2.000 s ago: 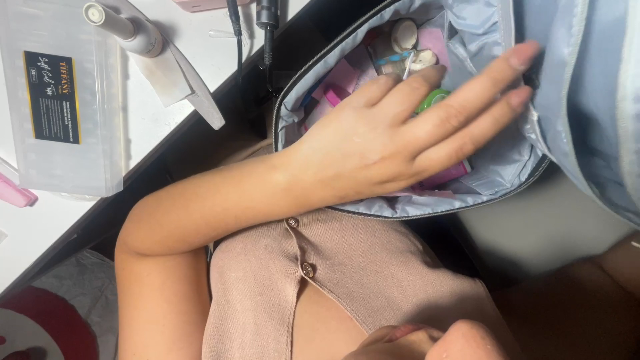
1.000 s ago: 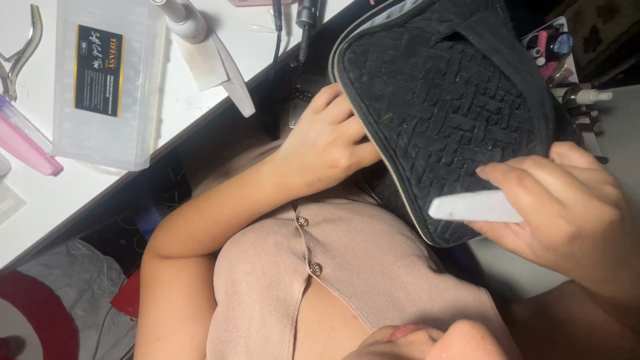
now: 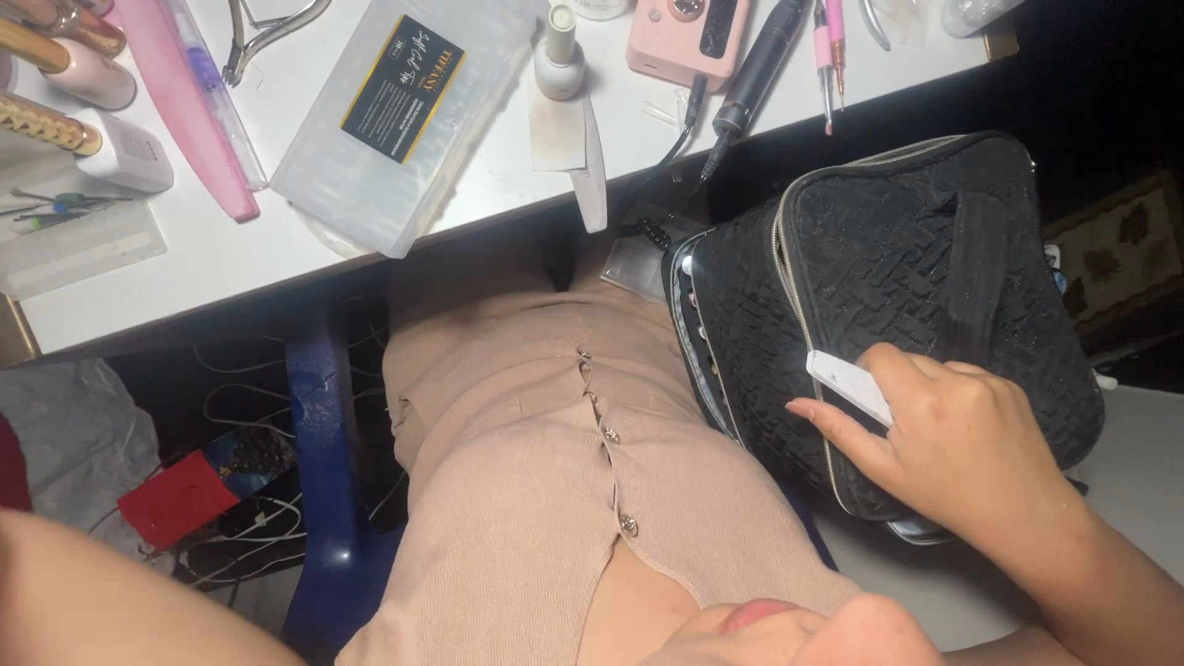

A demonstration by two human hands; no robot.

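Observation:
My right hand (image 3: 962, 435) rests on the lid of a black quilted zip case (image 3: 888, 240) at the right. A whitish nail file (image 3: 849, 387) is held in that hand, its end sticking out between thumb and fingers. The case's lid lies down, with the zipper undone along its visible left side. Of my left arm (image 3: 120, 592) only a part shows at the lower left; my left hand is out of view.
On the white table (image 3: 277, 268) lie a clear plastic tip box (image 3: 370, 111), a polish bottle (image 3: 559, 69), a pink nail drill unit (image 3: 686, 37), a pink file (image 3: 190, 111) and metal nippers (image 3: 264, 32). White cables (image 3: 250, 407) hang below.
The case stood open with my left hand over its contents; its lid is now down. My left hand, at the case's edge a second ago, has left the view.

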